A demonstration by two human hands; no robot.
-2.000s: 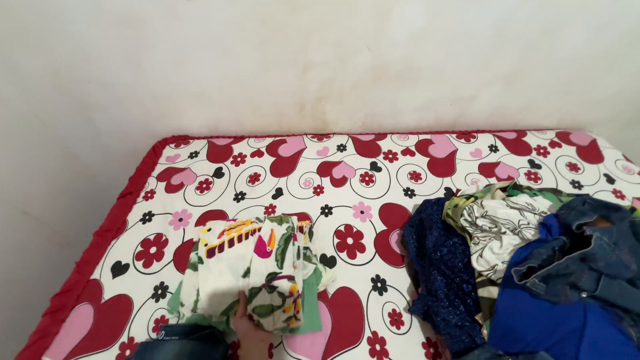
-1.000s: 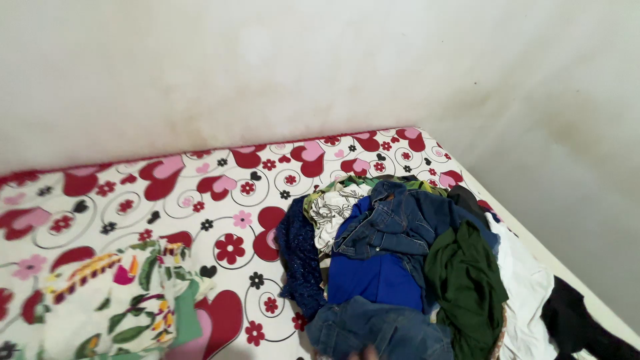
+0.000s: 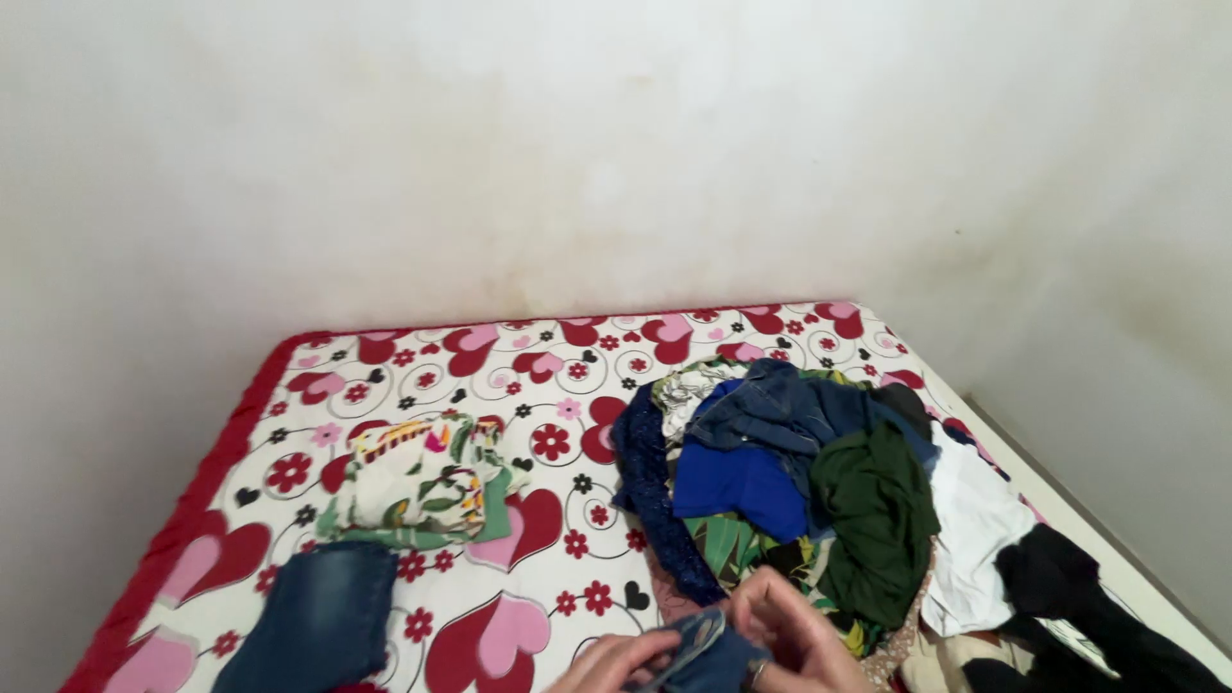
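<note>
A blue denim garment [image 3: 707,654] is held between both hands at the bottom edge, partly cut off by the frame. My left hand [image 3: 616,664] pinches its left side. My right hand [image 3: 789,630], with a ring on one finger, grips its right side. Just beyond the hands lies a heap of clothes with a denim garment [image 3: 770,414], a royal blue cloth [image 3: 741,486], a dark green garment [image 3: 876,525] and a dark blue sparkly garment [image 3: 645,481]. To the left rest a folded white leaf-print garment [image 3: 423,481] and folded dark jeans [image 3: 313,611].
The bed wears a heart-patterned sheet [image 3: 597,544] with a red ruffled edge [image 3: 226,462]. White cloth [image 3: 972,529] and black garments [image 3: 1049,573] lie right of the heap. Pale walls [image 3: 597,164] stand behind the bed and at its sides.
A denim garment that lay at the heap's near edge is now lifted in both hands, showing leaf-print cloth behind it. My left hand has let go of the folded leaf-print garment. The view has swung.
</note>
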